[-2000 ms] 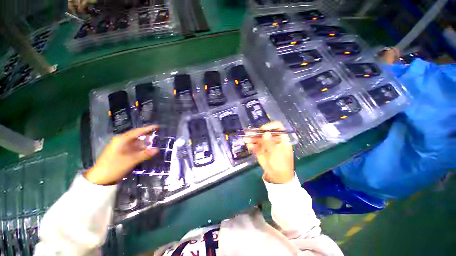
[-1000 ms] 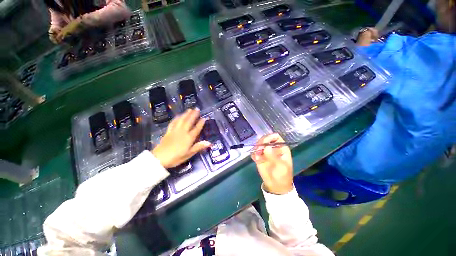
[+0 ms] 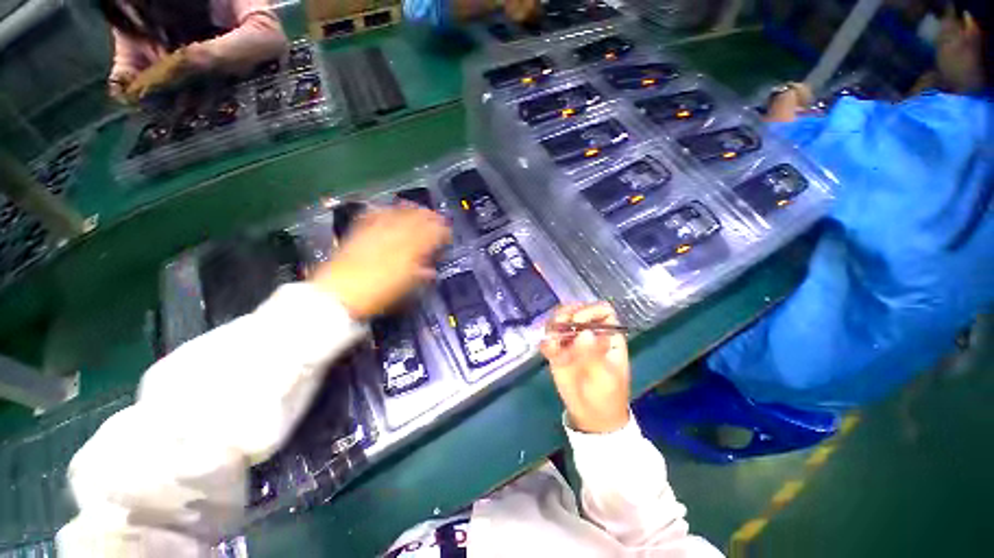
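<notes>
The clear working tray (image 3: 436, 398) lies in front of me with black phone housings in two rows; one housing (image 3: 471, 316) lies in the near row. My left hand (image 3: 387, 256) is blurred over the far row, palm down; whether it holds anything cannot be told. My right hand (image 3: 589, 354) is at the tray's near right corner, closed on the thin tweezers (image 3: 599, 327), whose tip points left. No piece can be made out at the tip. A dark, blurred sheet-like strip (image 3: 245, 273) covers the tray's left end. My left sleeve hides part of the tray.
A taller stack of clear trays (image 3: 654, 278) with phones stands at the right. A person in a blue smock (image 3: 883, 240) sits beside it. A person in pink sleeves (image 3: 245, 49) works at another tray across the bench. More clear trays (image 3: 65, 458) lie at the left.
My left hand left the sheet near the tray's left side and now hovers over the far row. The tweezers stayed in my right hand; the dark bit at their tip a second ago no longer shows.
</notes>
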